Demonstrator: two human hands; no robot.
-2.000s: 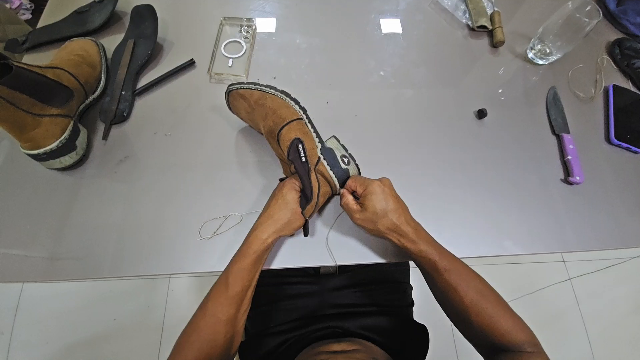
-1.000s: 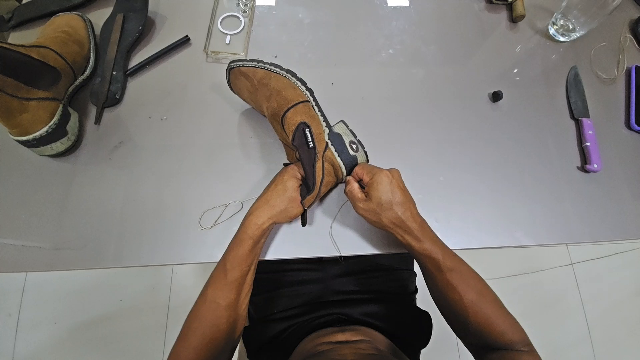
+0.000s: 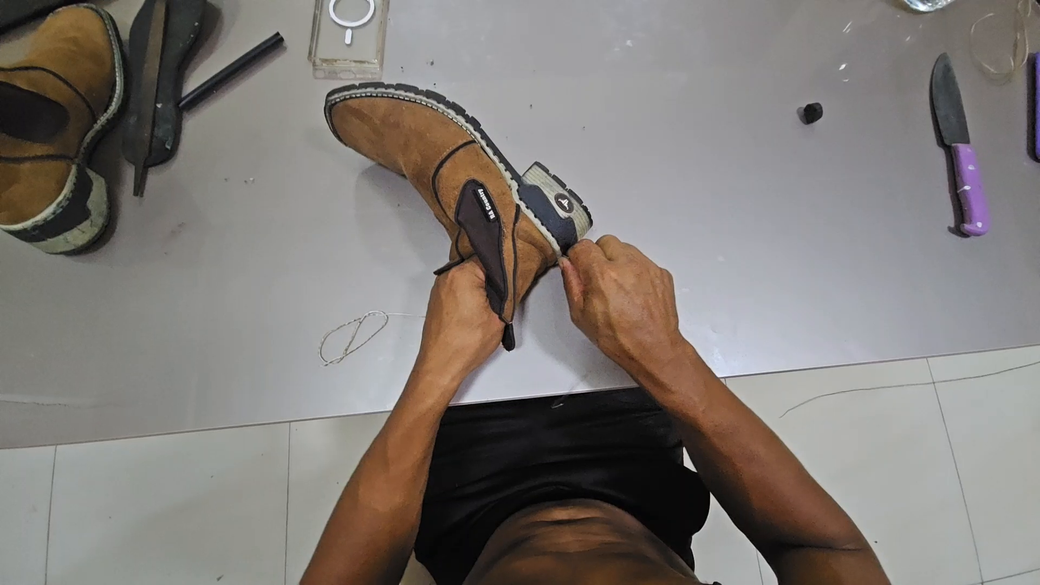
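A tan suede ankle boot with a dark elastic side panel lies on its side on the table, toe to the upper left. My left hand is at the boot's opening, its fingers hidden inside the shaft. At the back of the heel, just below the heel block, my right hand has its fingers closed against the sole seam; whatever they pinch is too small to see. A looped pale thread rests on the table left of my left wrist.
The other tan boot lies at the far left, beside a black sole, a flat narrow strip and a black rod. A clear case is behind the boot. Rightward are a small black piece and a purple-handled knife.
Both hands stay at the boot in nearly the same places. The thread that hung below my right hand in the earlier frames now shows only faintly near the table edge. The view has shifted a little.
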